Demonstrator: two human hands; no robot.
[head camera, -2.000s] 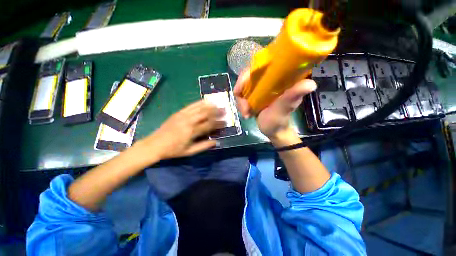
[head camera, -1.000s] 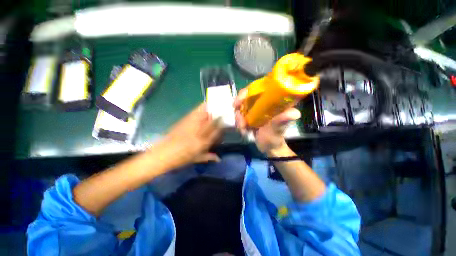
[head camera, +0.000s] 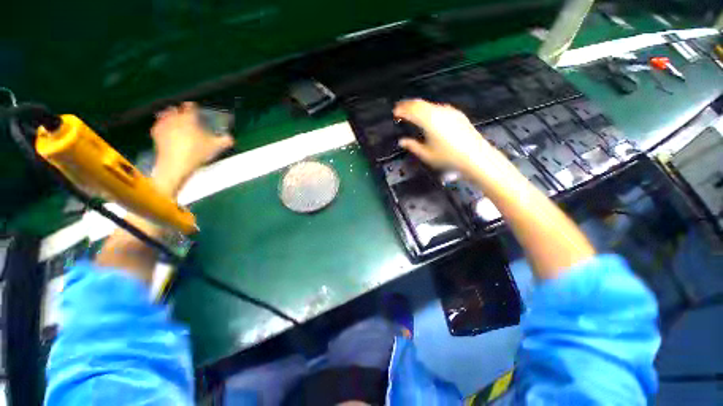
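Note:
My left hand (head camera: 186, 143) is blurred, beyond the white strip at the left. A blurred greyish flat piece, possibly a phone (head camera: 216, 120), shows beside its fingers; whether the hand holds it I cannot tell. My right hand (head camera: 438, 133) is over the black blister tray (head camera: 412, 218), thumb and fingers apart, with nothing visible in it. The yellow-orange electric screwdriver (head camera: 115, 170) hangs tilted in front of my left forearm, held by no hand.
The round speckled screw dish (head camera: 309, 187) lies on the green mat (head camera: 262, 258). Another phone (head camera: 311, 97) lies beyond the white strip (head camera: 265, 156). A black cable crosses the lower left. A black glossy piece (head camera: 480, 293) is below the bench edge. A red-handled tool lies far right.
The view has swung to the right. My right hand has let go of the screwdriver and moved over the black tray. My left hand has moved beyond the white strip, and the phone has left the mat.

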